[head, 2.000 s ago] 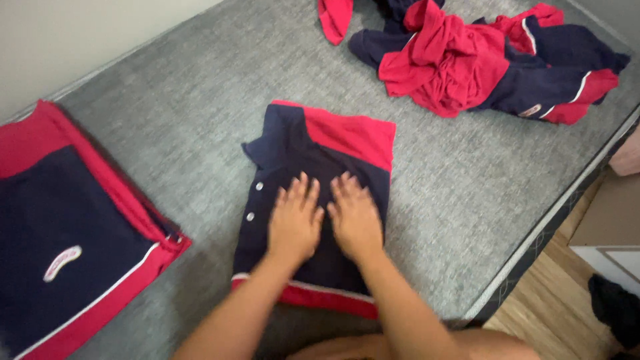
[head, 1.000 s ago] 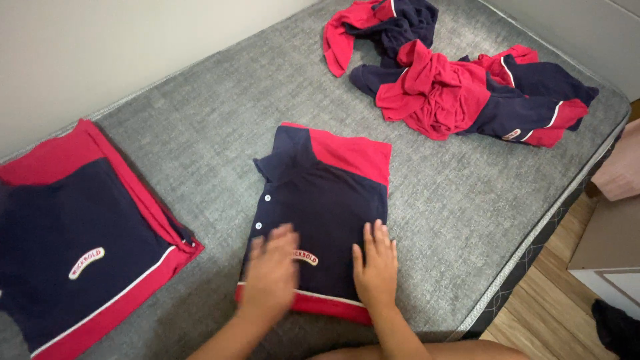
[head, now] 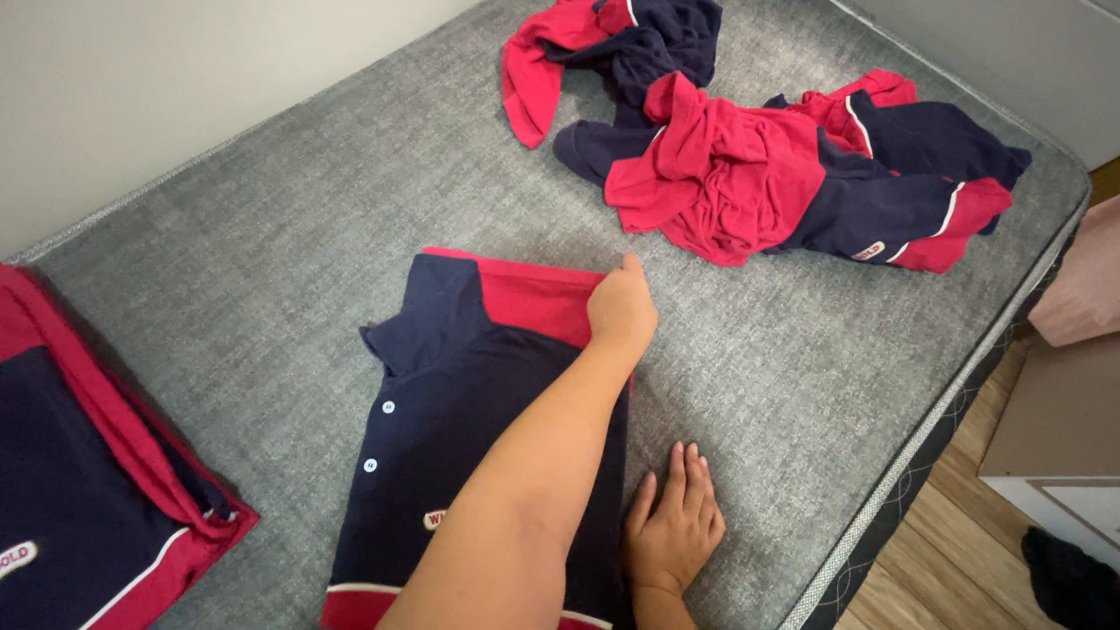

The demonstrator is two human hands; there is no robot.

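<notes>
A navy and red polo shirt point(head: 490, 411) lies folded in a rectangle on the grey mattress, with its collar at the upper left and two white buttons along the left edge. My left forearm crosses over it. With curled fingers, my left hand point(head: 623, 302) grips the red upper right corner of this shirt; the fingertips are partly hidden. My right hand point(head: 675, 521) rests palm down, fingers spread, on the mattress beside the shirt's lower right edge, and holds nothing. At far left lies another folded navy and red garment point(head: 70, 472).
Crumpled red and navy garments point(head: 735, 184) lie at the back of the mattress point(head: 289, 227). A pale wall point(head: 175, 79) runs along its upper left side. Beyond the right edge are wood flooring point(head: 945, 525), a box-like piece point(head: 1050, 411) and a dark cloth-like item point(head: 1067, 577).
My left hand has moved from the shirt's lower front up to its upper right corner. My right hand has shifted from the shirt's right edge onto the mattress beside it.
</notes>
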